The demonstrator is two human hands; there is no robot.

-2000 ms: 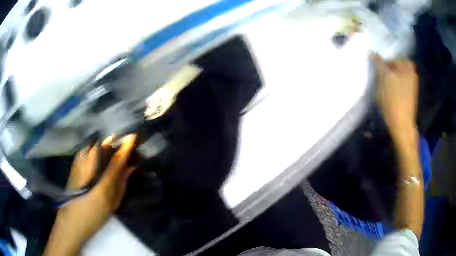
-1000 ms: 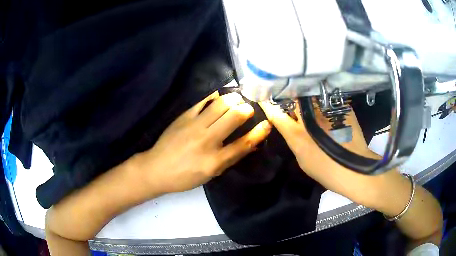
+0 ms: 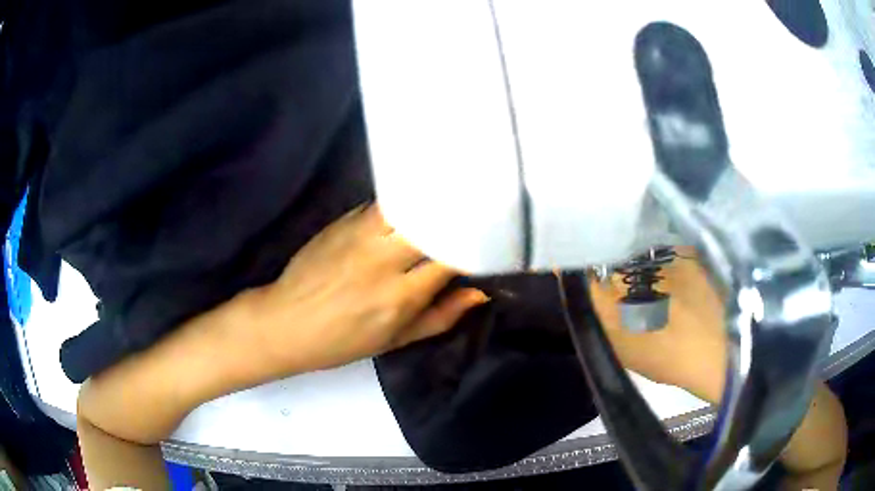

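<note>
A large black garment piece [image 3: 192,144] lies heaped left of the white sewing machine head [image 3: 441,125]. A smaller black panel with a rounded edge [image 3: 480,412] lies under the head and reaches the table's front edge. My left hand [image 3: 355,288] lies on the black cloth, its thumb and fingers bent at the panel; the fingertips are partly hidden by the head. My right hand [image 3: 676,326] is mostly hidden behind the head, the tension assembly [image 3: 643,299] and the chrome guard [image 3: 782,316]; its fingers cannot be seen. The needle area is hidden.
The white tabletop [image 3: 288,417] has a printed measuring tape [image 3: 317,470] along its curved front edge. The chrome guard stands close to the camera at the right. A blue object [image 3: 17,278] shows at the far left edge.
The view has swung round from the machine's side and then moved closer over the head, which now hides my fingertips and most of my right hand. My left hand stays on the cloth.
</note>
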